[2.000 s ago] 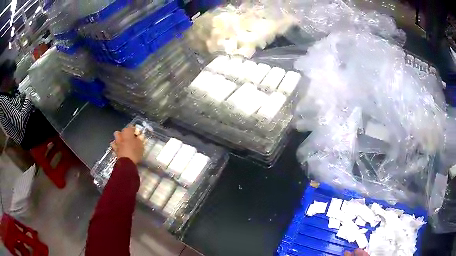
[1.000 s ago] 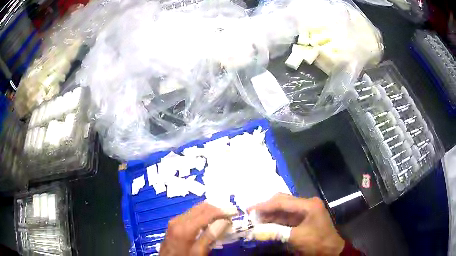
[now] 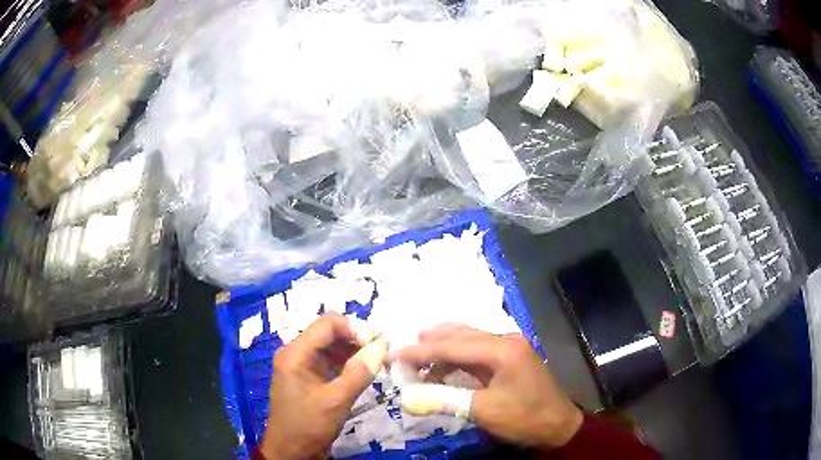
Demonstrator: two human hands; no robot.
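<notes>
My left hand (image 3: 315,382) and my right hand (image 3: 491,382) meet over the blue tray (image 3: 230,359). The thumb and fingertips of my left hand are pinched together, and cream coverings show on fingers of both hands. A small whitish part (image 3: 396,367) seems to be between the two hands, but it is blurred and partly hidden by the fingers. Many small flat white pieces (image 3: 432,278) lie in the blue tray around and below my hands.
Clear plastic bags (image 3: 360,117) lie behind the tray, with cream blocks (image 3: 599,72) at the right. A black slab (image 3: 608,314) and a clear tray of slim parts (image 3: 720,234) are on the right. Clear trays of white cylinders (image 3: 94,238) stand on the left.
Since a second ago, both hands have moved slightly up and left over the tray, and the right fingers have straightened. Earlier, my left hand was at the left clear tray.
</notes>
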